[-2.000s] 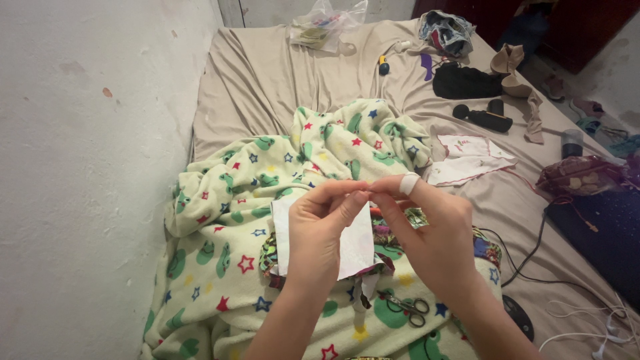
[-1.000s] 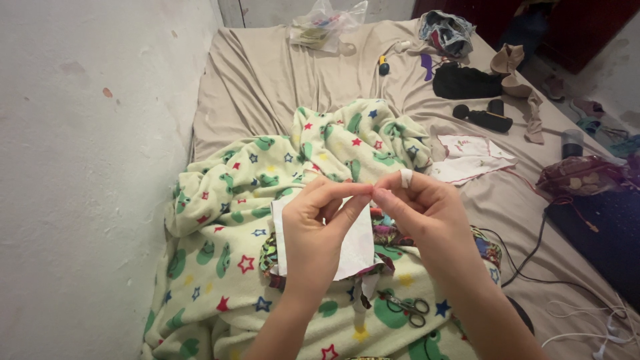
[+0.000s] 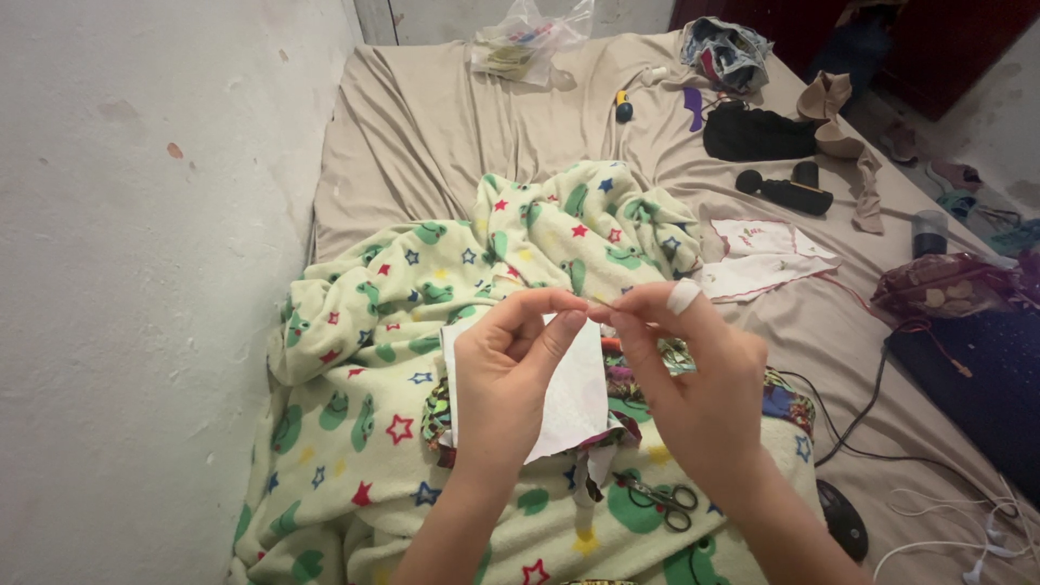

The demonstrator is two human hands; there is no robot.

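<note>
My left hand [image 3: 520,349] and my right hand [image 3: 699,366] meet at the fingertips, thumb and forefinger pinched on each. Something very thin and small, perhaps a needle or thread, is between them; it is too fine to tell. White tape [image 3: 683,296] wraps my right forefinger. Beneath the hands lies a white sheet of paper or cloth [image 3: 573,398], on top of colourful patterned fabric [image 3: 788,402]. Small metal scissors [image 3: 662,497] rest on the frog-and-star fleece blanket [image 3: 341,471], below my right hand.
On the beige bedsheet are a white embroidered cloth [image 3: 764,264], a black massager-like device [image 3: 784,191], black fabric [image 3: 756,134], a plastic bag [image 3: 524,53] and a purple comb-like item [image 3: 692,109]. A computer mouse [image 3: 841,520], cables and white earphones [image 3: 987,540] lie right. A wall borders the left.
My right fingers have shifted slightly, and its taped forefinger is now more bent beside the left fingertips. Both hands stay close together over the white sheet.
</note>
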